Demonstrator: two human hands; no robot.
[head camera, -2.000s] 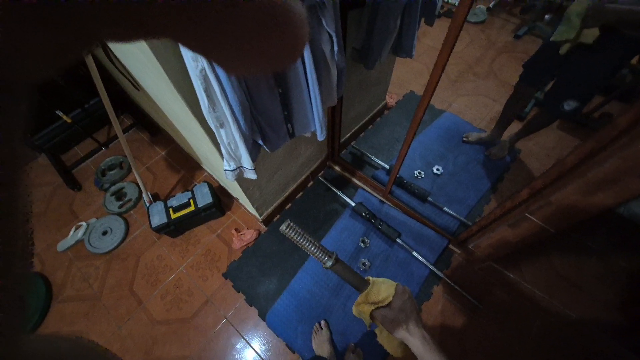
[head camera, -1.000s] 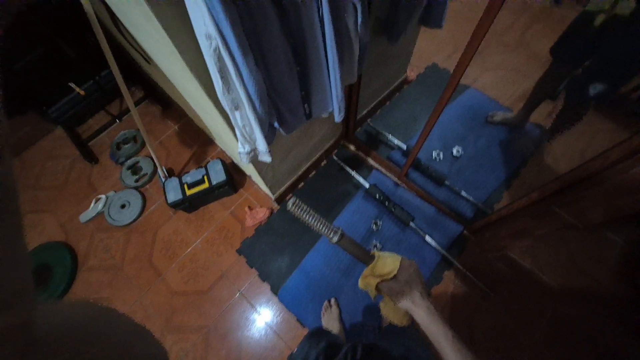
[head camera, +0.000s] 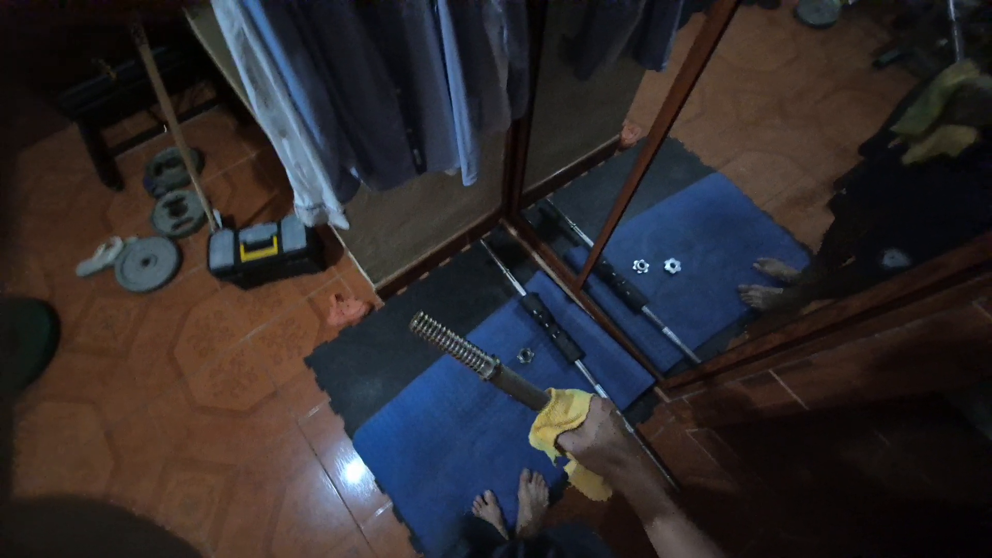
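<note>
My right hand (head camera: 601, 442) is closed around a yellow cloth (head camera: 562, 415) wrapped on a metal weight bar (head camera: 519, 387). The bar's threaded end points up and left, above a blue mat (head camera: 434, 434). A star-shaped collar nut (head camera: 525, 356) lies on the mat beyond the bar. Beside it a long chrome barbell with a black pad (head camera: 554, 325) rests along the mirror. The bar's far end is hidden behind my hand. My left hand is not seen; a dark blurred shape at the lower left cannot be made out.
A mirror (head camera: 666, 225) with a wooden frame stands beside the mat. Shirts (head camera: 387, 93) hang above. On the tiled floor are a toolbox (head camera: 263, 252), several weight plates (head camera: 147, 263), a wooden stick (head camera: 172, 124) and a green disc (head camera: 23, 345). My bare feet (head camera: 511, 500) are on the mat.
A dark blurred shape that covered the upper left two seconds ago is gone from there. My right hand keeps its hold on the cloth and bar. The view has shifted somewhat.
</note>
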